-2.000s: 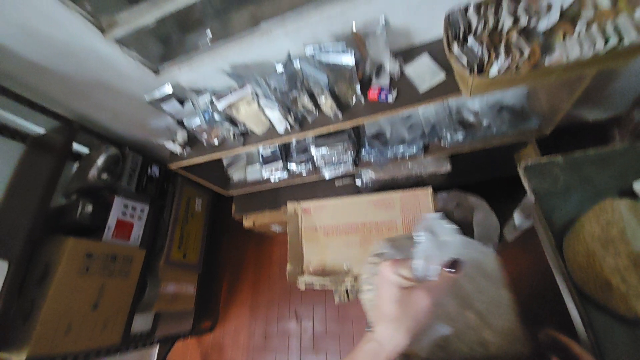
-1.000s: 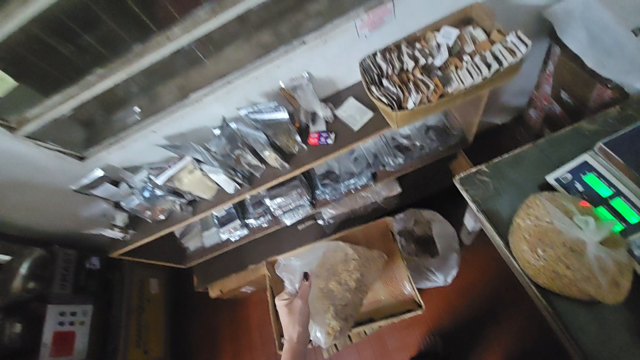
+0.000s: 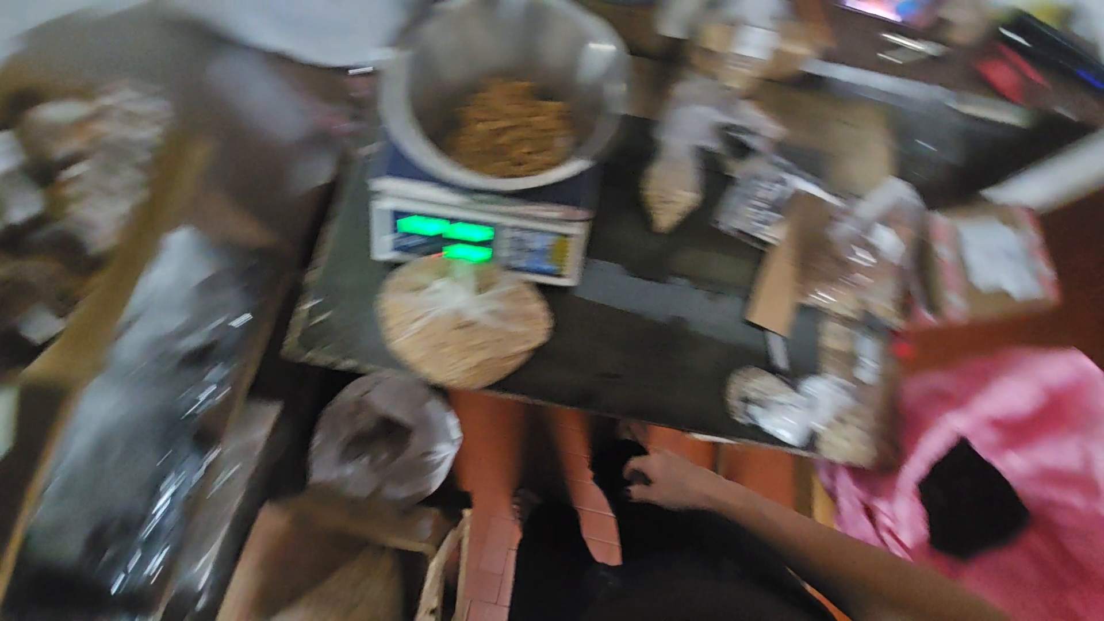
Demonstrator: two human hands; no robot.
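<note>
My right hand (image 3: 664,479) is low in the view, below the table edge, with curled fingers beside dark clothing; blur hides whether it holds anything. My left hand is out of view. Nearest on the table, a tied clear plastic bag of light-brown dry material (image 3: 466,332) rests against the front of a digital scale (image 3: 539,246) with a lit green display. On the scale, a steel bowl (image 3: 401,103) holds brown pieces (image 3: 513,129).
The dark table (image 3: 655,366) carries clear packets (image 3: 785,410) and a small open box (image 3: 992,259) at right. Pink fabric (image 3: 975,414) lies lower right. At left are a shelf of silvery packets (image 3: 164,431), a plastic-lined container (image 3: 388,435) and a cardboard box (image 3: 285,539) near the tiled floor.
The view has swung right to the table. The hand gripping a clear bag over the cardboard box has left view, and my right hand has come into view.
</note>
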